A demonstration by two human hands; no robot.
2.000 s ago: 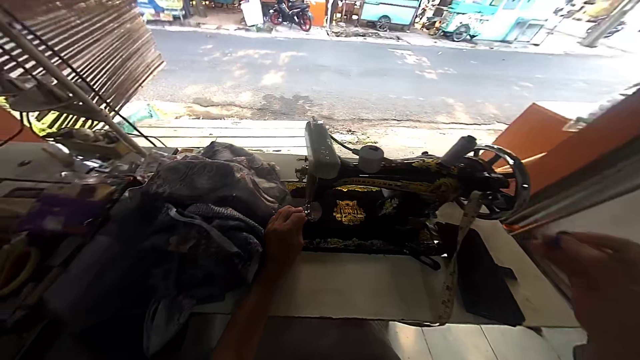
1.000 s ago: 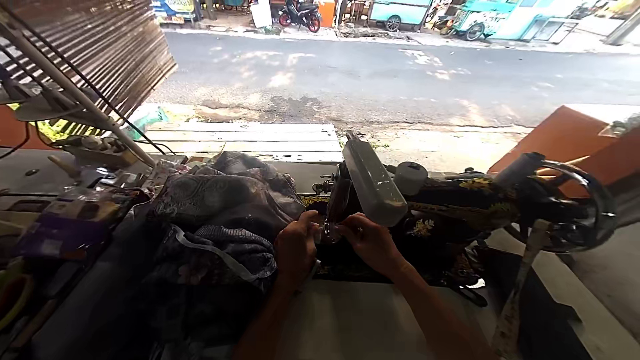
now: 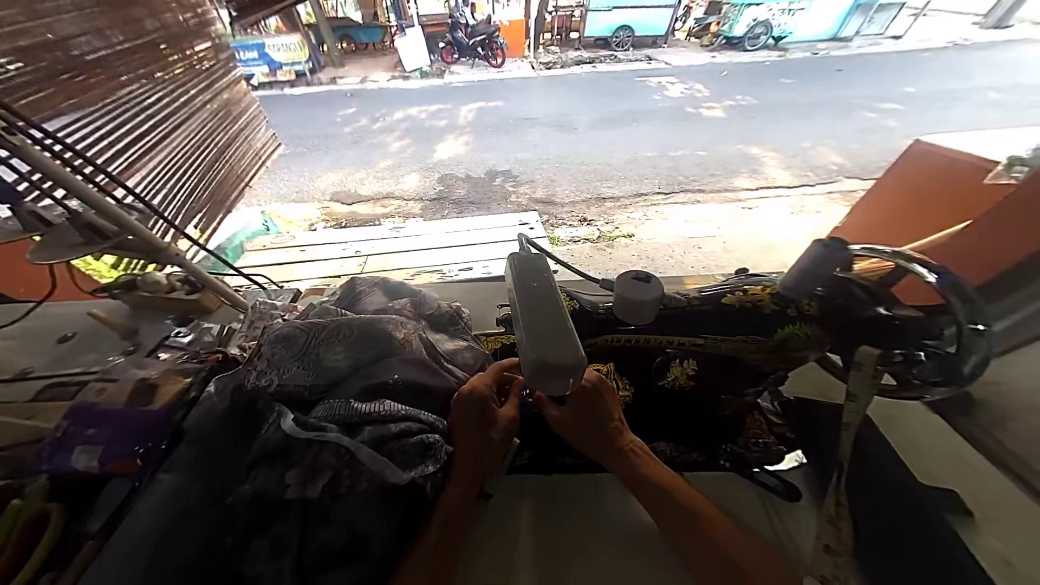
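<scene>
Both of my hands meet at the needle end of a black sewing machine (image 3: 650,366) with gold decoration. My left hand (image 3: 486,414) has its fingertips bent together by the machine's head, beside the piled dark patterned fabric (image 3: 366,349). My right hand (image 3: 589,414) reaches in from the other side, its fingers close to the left ones. A small shiny part shows between the fingertips; what it is cannot be told. A grey lamp housing (image 3: 546,325) with a cable hangs over the fingers and hides some of them. The handwheel (image 3: 967,325) is at the right.
A measuring tape (image 3: 849,455) hangs near the handwheel. Packets, including a purple one (image 3: 106,439), crowd the left side. Behind the machine is a slatted white bench (image 3: 390,248), then the road with a parked motorcycle (image 3: 473,41) and carts. A metal pole slants at the left.
My right hand, at the far right two seconds ago, has come to the needle end beside my left hand. The view has shifted, and the lamp housing looks larger than at first.
</scene>
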